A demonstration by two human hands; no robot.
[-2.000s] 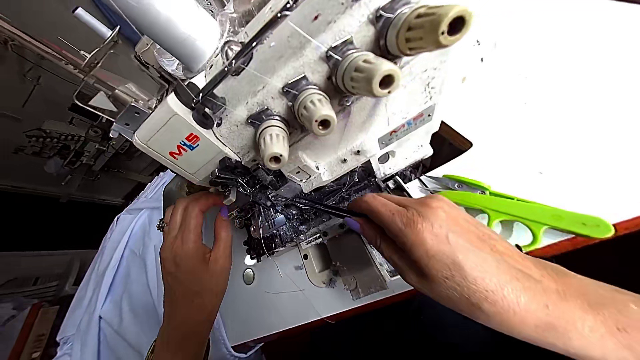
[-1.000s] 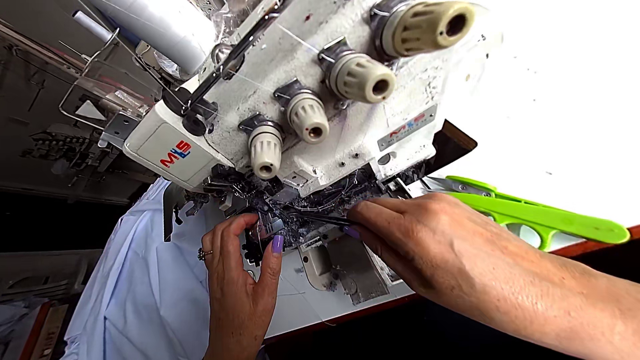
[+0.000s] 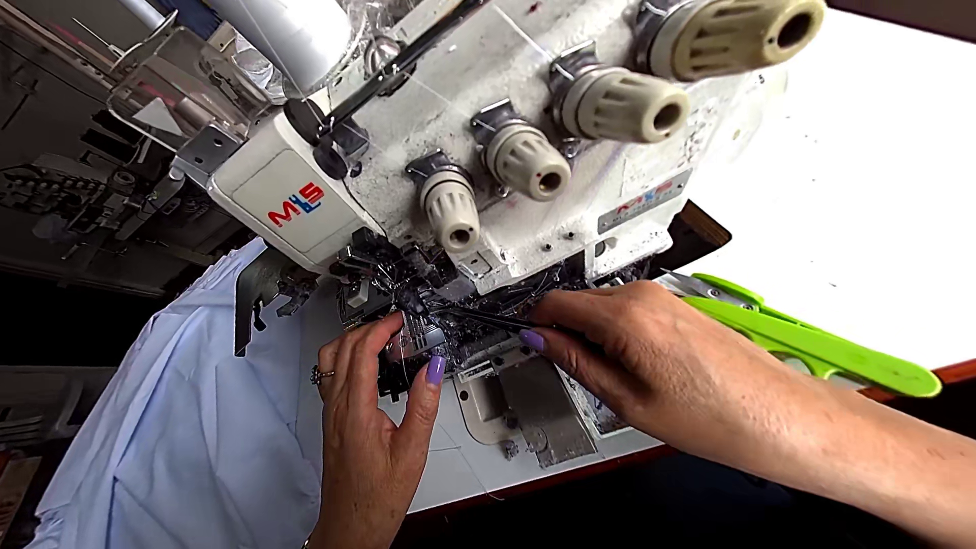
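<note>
A white MLS overlock sewing machine fills the upper middle, its lower mechanism exposed and covered in dark lint. My right hand grips dark metal tweezers, whose tips reach left into the mechanism near the needle area; the tips are hard to make out. My left hand has its index fingertip and thumb at the metal needle plate, finger and thumb apart. Whether it pinches anything there cannot be seen. The swung-out presser foot arm stands left of the plate. A loose thread hangs below.
Green-handled thread snips lie on the white table at the right, behind my right forearm. Pale blue fabric hangs at the left. Tension knobs jut from the machine's front. An open metal cover lies at the table's front edge.
Two seconds ago my left hand was farther left; it has moved right to the needle plate. The presser foot arm now shows swung out at the left. My right hand keeps the tweezers in the mechanism.
</note>
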